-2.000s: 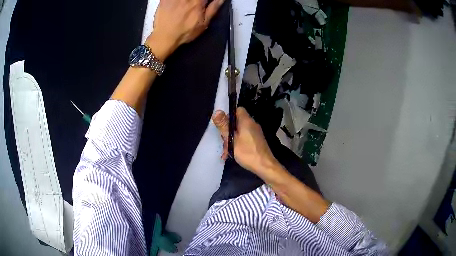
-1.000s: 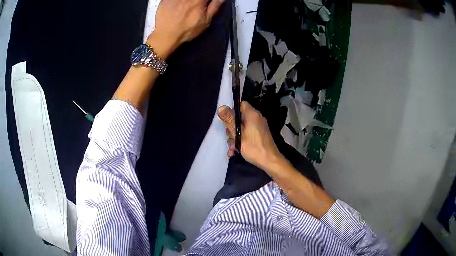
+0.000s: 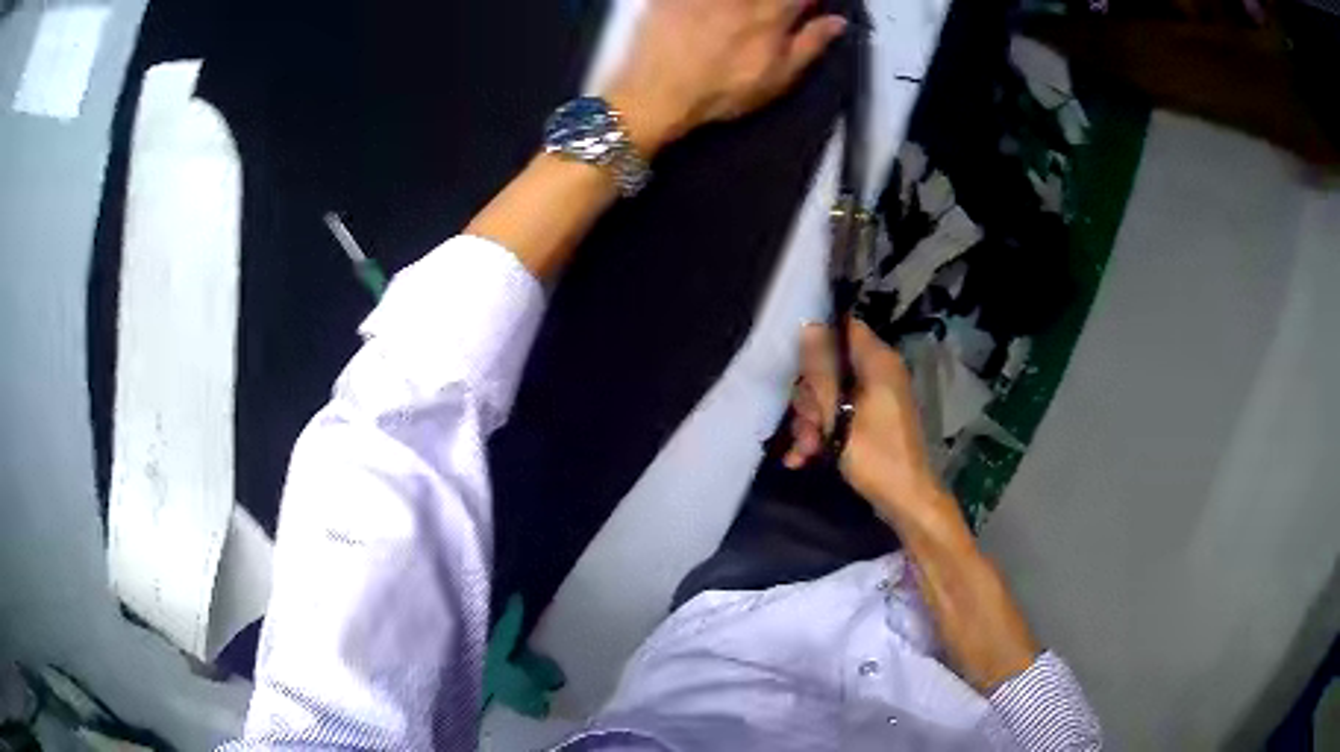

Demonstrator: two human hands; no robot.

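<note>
Large black cloth panels point(image 3: 661, 294) lie on the pale table. My left hand point(image 3: 720, 59) lies on the cloth at the top, fingers partly cut off by the frame edge; it wears a metal watch. My right hand point(image 3: 867, 411) grips the handles of dark shears point(image 3: 849, 243), with a brass-coloured pivot. The blades point up along the cloth's right edge, their tips blurred near the top, so their opening cannot be told.
A long white paper pattern point(image 3: 177, 338) lies on the cloth at left. A green-handled awl point(image 3: 362, 269) lies beside my left sleeve. A green clamp point(image 3: 520, 664) is at the lower cloth edge. Black and white scraps point(image 3: 941, 250) fill a green-edged area at right.
The whole view has shifted, so the cloth, hands and shears sit further right. The left hand still rests on the cloth, and the right still holds the shears.
</note>
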